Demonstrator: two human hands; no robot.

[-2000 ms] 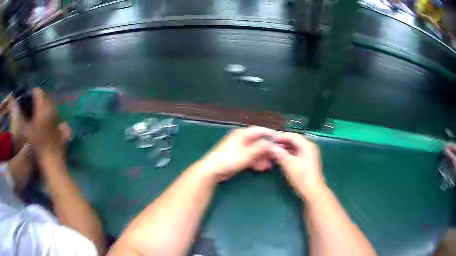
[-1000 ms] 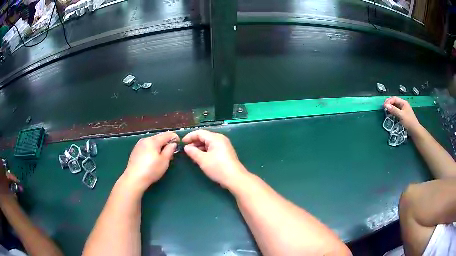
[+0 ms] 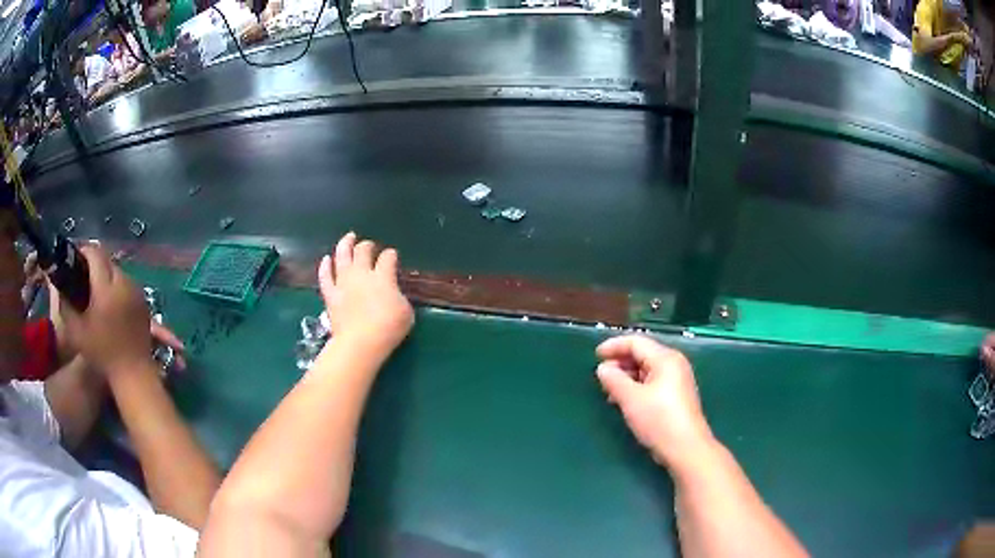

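A loose pile of clear housings (image 3: 310, 340) lies on the green bench top, partly hidden by my left hand. My left hand (image 3: 366, 294) is beside and partly over the pile, palm down, with its fingers apart and nothing seen in them. The fingertips reach over the brown edge strip. My right hand (image 3: 651, 392) is farther right, above the bench, with thumb and fingers curled close. Whether it pinches a small part cannot be seen.
A green basket (image 3: 231, 273) stands left of my left hand, with dark specks beside it. A neighbour holds a black driver (image 3: 68, 273). Small units (image 3: 477, 193) lie on the dark belt (image 3: 589, 164). A green post (image 3: 715, 185) rises at the edge. More housings (image 3: 982, 405) lie far right.
My hands have come apart. The left one has moved to the pile and spread its fingers; the right one stays away from it. The view has swung left since the last frame.
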